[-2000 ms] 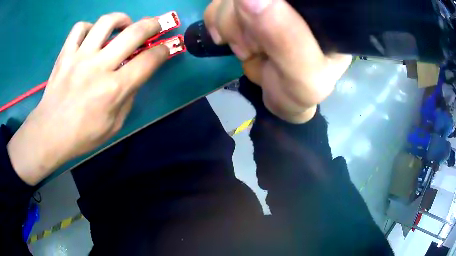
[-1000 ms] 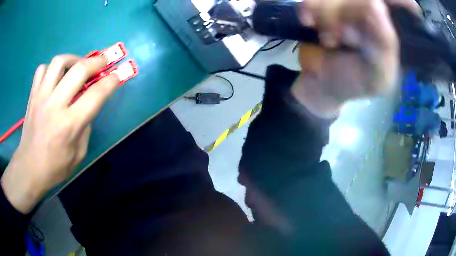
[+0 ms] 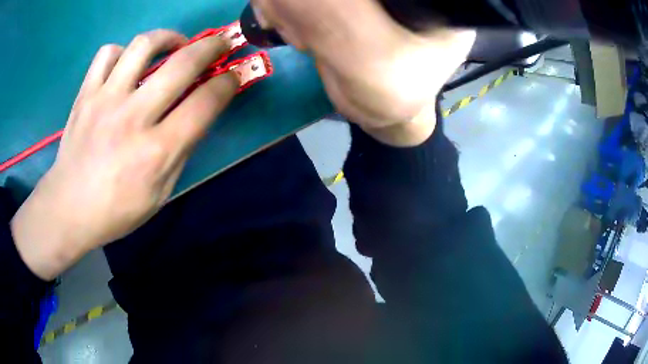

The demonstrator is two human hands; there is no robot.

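Note:
Two red clamp housings [image 3: 253, 69] with pale inner faces lie side by side on the green mat. My left hand [image 3: 124, 131] presses on them with its fingers, and their open ends stick out past the fingertips. A red cable [image 3: 32, 151] trails left from under the hand. My right hand [image 3: 348, 60], cut off by the top edge, grips a black electric screwdriver. Its black nose [image 3: 257, 30] is at the end of the upper housing and partly covers it. The bit is hidden. A small dark spot shows in the lower housing's face.
The green mat's front edge [image 3: 234, 166] runs diagonally above my dark-clothed lap. Grey floor with yellow-black tape [image 3: 84, 323] shows below. Cardboard boxes, blue items and a white rack [image 3: 618, 313] stand at the far right. A dark cable or bar runs behind my right wrist.
The screwdriver has moved from the grey-white feeder back to the upper red housing. The feeder is out of sight. My left hand stays on the housings, which appear further right in view.

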